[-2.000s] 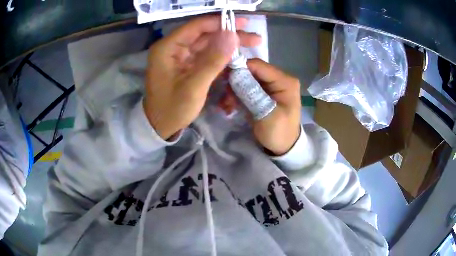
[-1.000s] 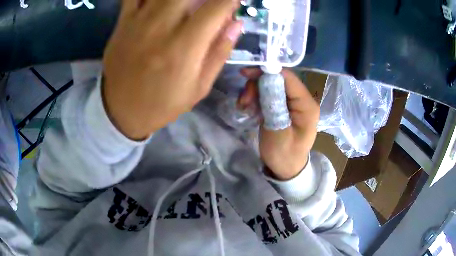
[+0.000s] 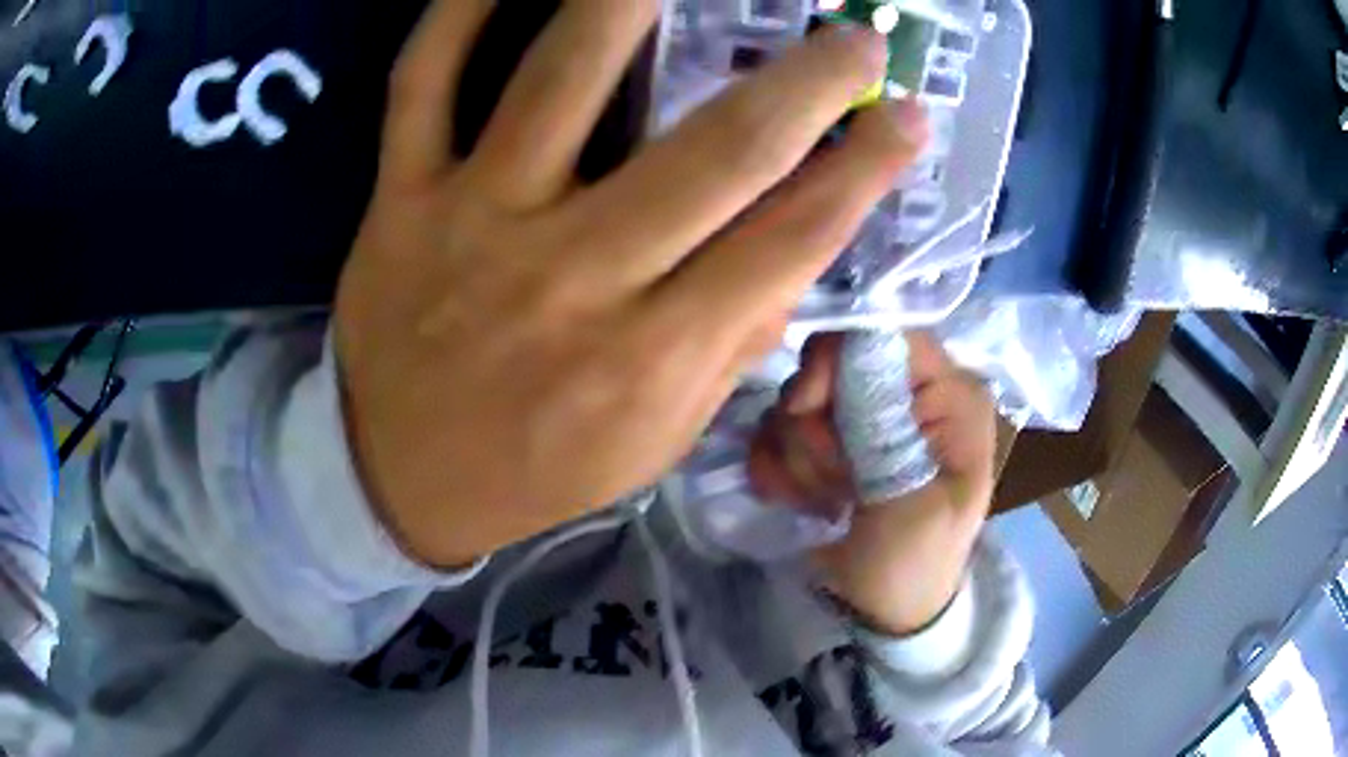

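Note:
The white socket housing shell [image 3: 968, 266] lies open side up at the bench's front edge. A green circuit board [image 3: 909, 45] with a yellow part shows inside it. My left hand [image 3: 547, 281] reaches over the shell, its fingertips at the board; whether they grip anything is hidden. My right hand [image 3: 902, 473], with a speckled grey-white wrap on one finger, is below the shell's near edge and holds the power cord end. Thin white lead wires [image 3: 946, 263] stick out over the shell's near right corner. A clear plastic bag [image 3: 732, 496] hangs beside my right hand.
Small white U- or C-shaped clips [image 3: 244, 101] lie on the dark bench at left. A long black bar [image 3: 1127, 163] lies right of the shell. More clear plastic [image 3: 1035, 355] hangs at the bench edge, above cardboard boxes [image 3: 1138, 503] at lower right.
The shell shows further right and more fully. My left hand has gone from the cord to over the shell, its fingertips now at the board. My right hand stays at the cord, further right in view.

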